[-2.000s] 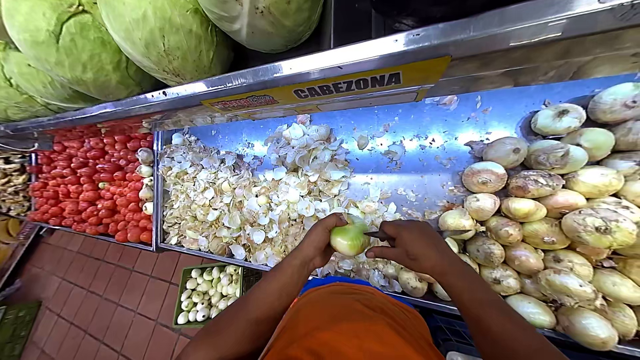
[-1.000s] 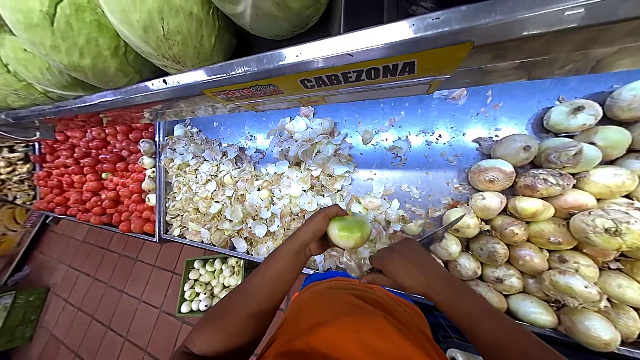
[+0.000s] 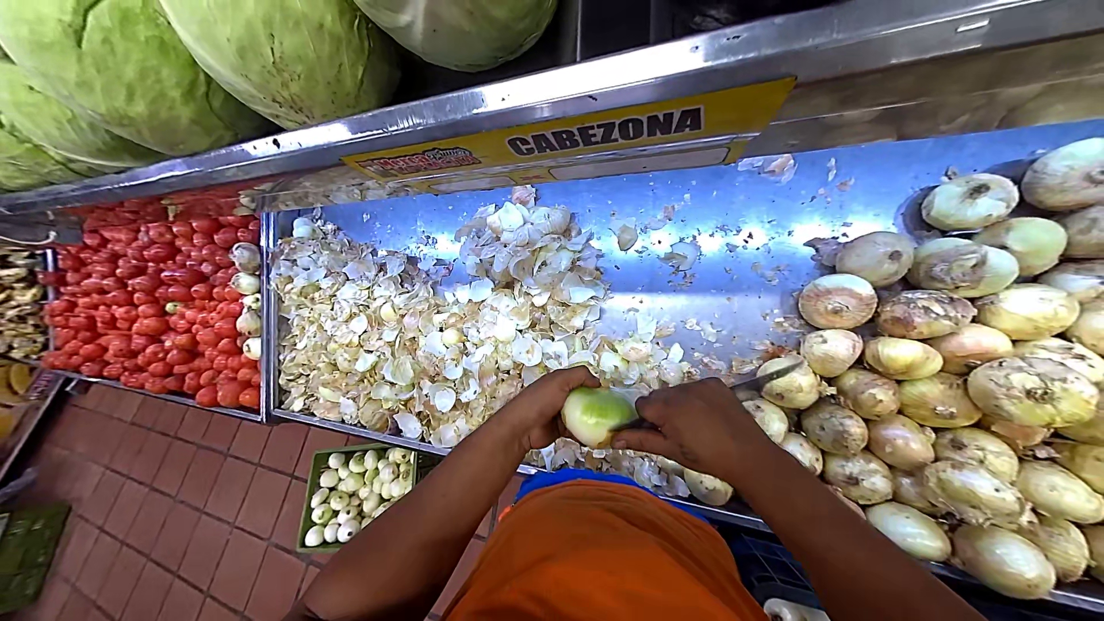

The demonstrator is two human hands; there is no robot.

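Note:
My left hand (image 3: 552,405) holds a peeled, pale green and white onion (image 3: 597,416) over the front edge of the metal bin. On the onion's right side, my right hand (image 3: 694,424) grips a knife (image 3: 774,371); part of its blade sticks out beyond the hand to the right, and the rest is hidden by the fingers. Behind both hands lies a broad heap of loose onion skins (image 3: 483,328). Unpeeled onions (image 3: 936,401) are piled at the right, close to the knife.
A green crate of peeled onions (image 3: 304,517) stands on the tiled floor (image 3: 207,509) at lower left. Red tomatoes (image 3: 155,302) fill the neighbouring bin. Large cabbages (image 3: 285,60) sit on the shelf above, behind a metal rail (image 3: 483,95) with a yellow sign (image 3: 569,138).
A second ago my right hand was lower and apart from the onion, the knife pointing up to the right. Now it is up against the onion, as it was two seconds ago.

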